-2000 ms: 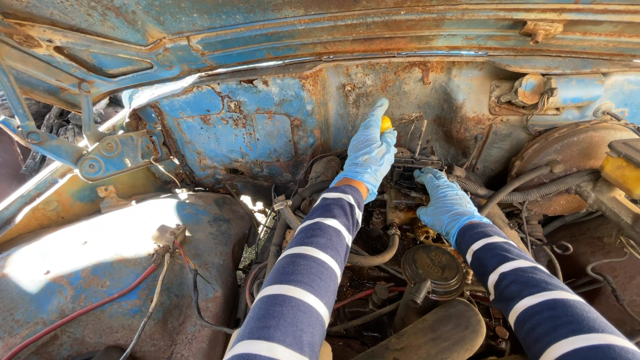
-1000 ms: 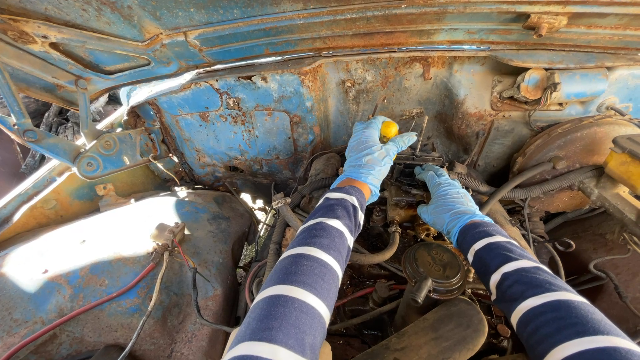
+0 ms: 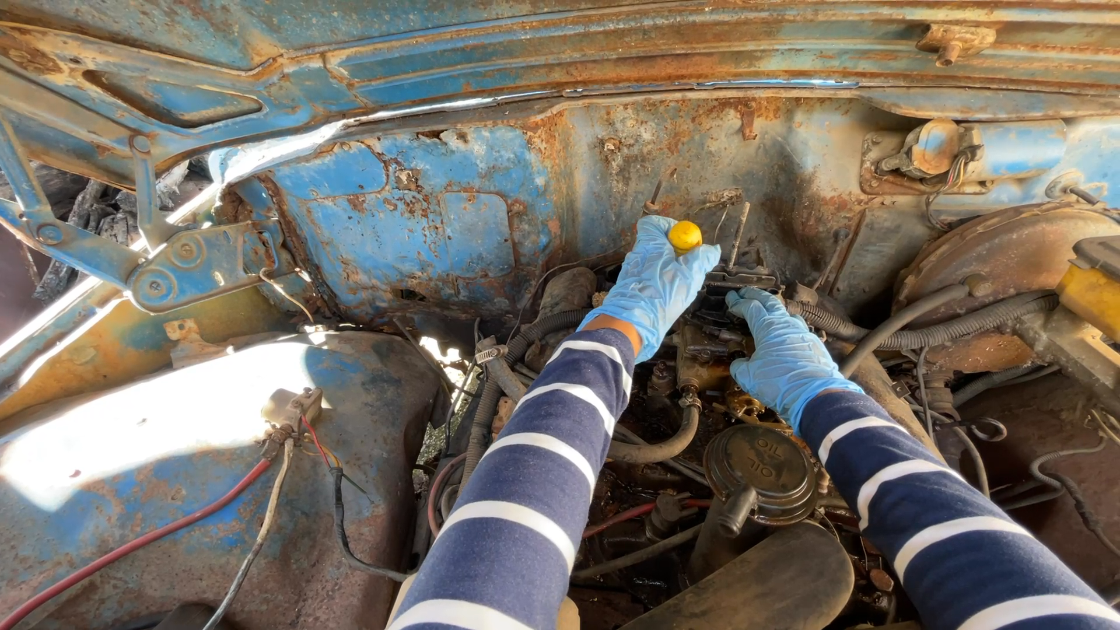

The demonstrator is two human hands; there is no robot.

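Note:
My left hand [image 3: 652, 284], in a blue disposable glove, is closed around a tool with a round yellow handle end [image 3: 685, 236]; the fingers hide the rest of it. It is above the rear of the engine, near the rusty firewall. My right hand [image 3: 783, 350], gloved the same way, lies lower and to the right, its fingertips at a dark, greasy engine part [image 3: 739, 282]; whether it grips the part cannot be told. Just below my right hand is the round oil filler cap [image 3: 761, 468]. A rubber hose [image 3: 669, 444] with a clamp curves below my hands.
The raised blue, rusty hood [image 3: 525, 52] spans the top, with its hinge [image 3: 188, 262] at left. A rusty inner fender [image 3: 350, 490] carries loose wires [image 3: 157, 534]. Corrugated hose [image 3: 971, 328], a rounded brake booster [image 3: 997, 254] and a yellow reservoir [image 3: 1089, 297] stand at right.
My left hand has shifted and turned around the yellow-ended tool; its raised thumb or finger has come down, and the yellow end now shows more fully. My right hand has stayed nearly in place.

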